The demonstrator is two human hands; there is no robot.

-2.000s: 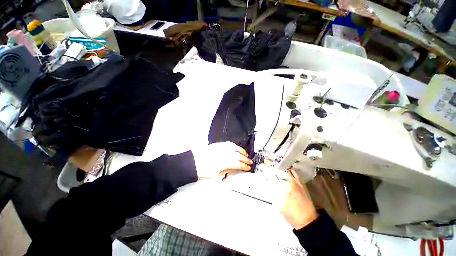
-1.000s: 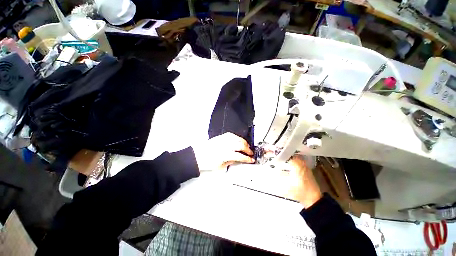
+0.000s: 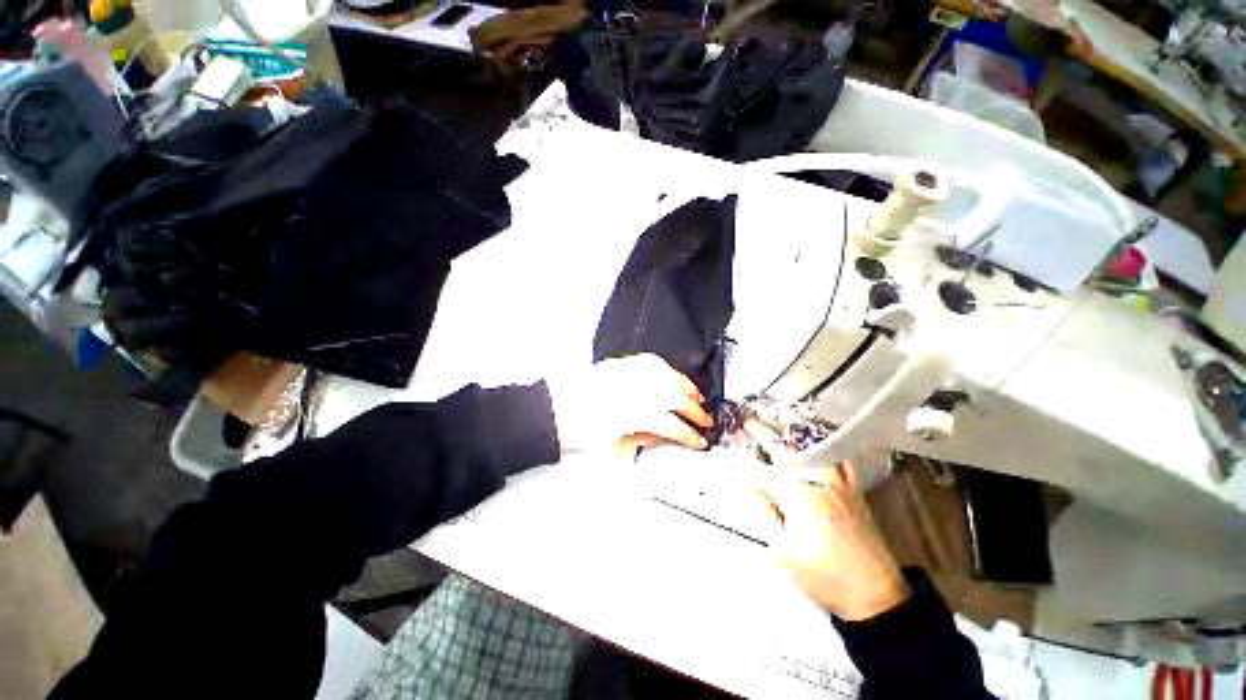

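A dark garment piece (image 3: 672,294) with a pale line lies on the white table, its near end at the presser foot (image 3: 745,421). My left hand (image 3: 635,406) lies on the near end of the piece, fingertips pressing it just left of the foot. My right hand (image 3: 827,527) is right of the foot, its fingertips close to the needle area. Glare and the machine head hide what those fingertips touch. The cream-white sewing machine (image 3: 1066,410) reaches in from the right.
A large dark bundle (image 3: 314,233) lies at the left. A second dark bundle (image 3: 711,96) is behind the table. A black flat rectangle (image 3: 1007,527) and brown paper (image 3: 922,527) lie under the machine arm. Red handles (image 3: 1182,681) show at the lower right edge.
The view has shifted, moving the machine rightward in the picture. The piece has drawn slightly nearer to the foot. My left hand stays on it; my right fingers have moved beside the foot.
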